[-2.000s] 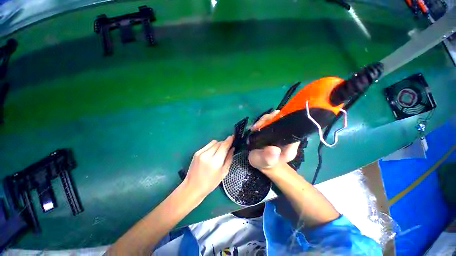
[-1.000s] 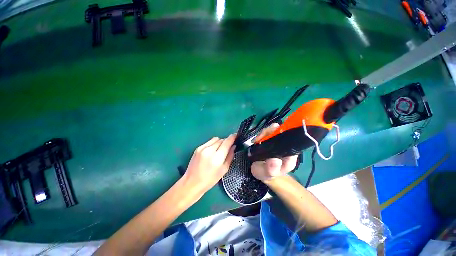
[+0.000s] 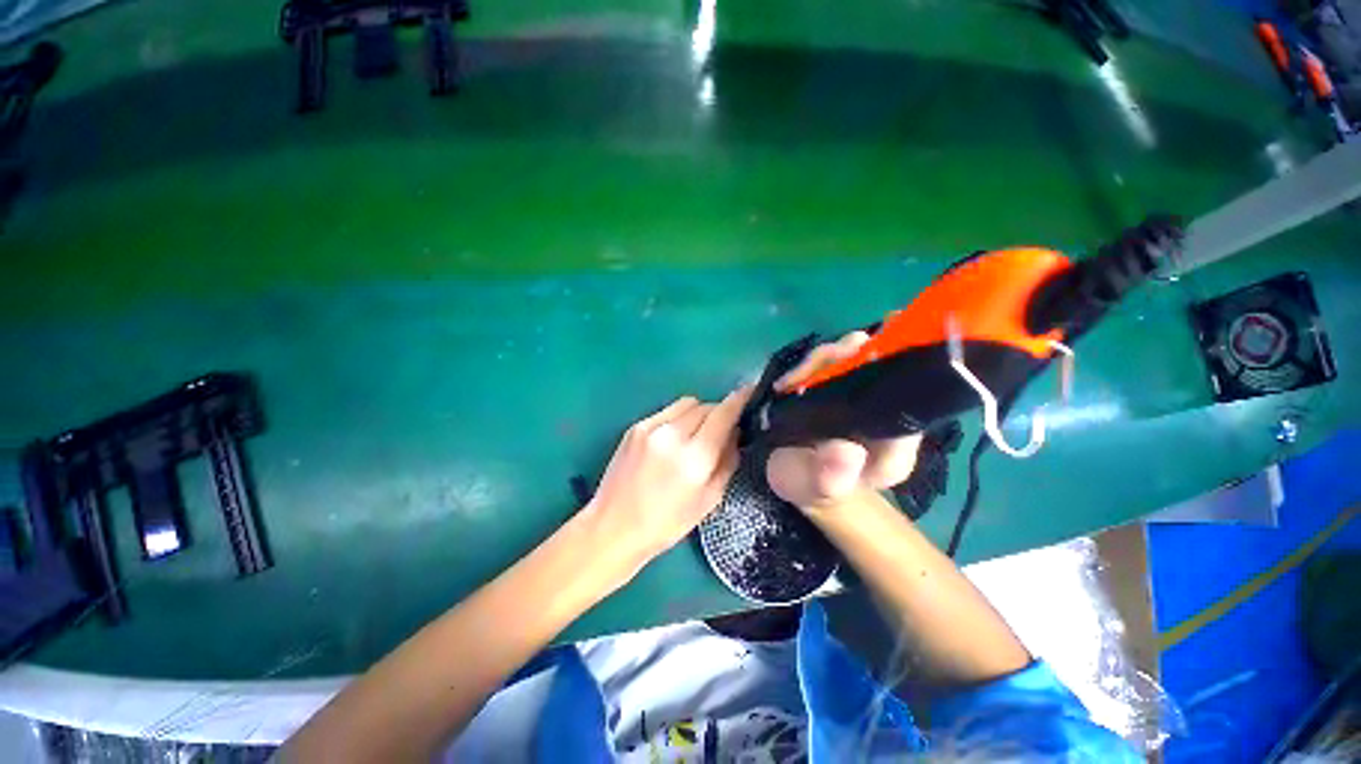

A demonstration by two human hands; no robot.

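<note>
My right hand (image 3: pixel 839 469) is closed around an orange and black electric screwdriver (image 3: pixel 933 351), which lies slanted with its cord end up to the right. My left hand (image 3: pixel 667 475) pinches a black bracket (image 3: pixel 785 363) at the screwdriver's front end. Most of the bracket is hidden behind the hands and tool, and the bit's tip cannot be made out. Just below the hands is a round mesh-like screw tray (image 3: pixel 742 540), partly covered with dark screws. A pile of small black parts (image 3: pixel 933 470) shows right of my right hand.
Other black brackets lie at left (image 3: pixel 154 463) and at the far side (image 3: pixel 373 38) of the green bench (image 3: pixel 433 343). A black fan-like square (image 3: pixel 1261 340) is at right, by a grey post (image 3: pixel 1284 202). An open carton (image 3: pixel 1130 597) with clear plastic stands below the edge.
The bracket's long arms, which stuck out up and right beyond the hands, no longer show there; the bracket has turned or shifted. Both hands keep their holds. The whole view has shifted a little.
</note>
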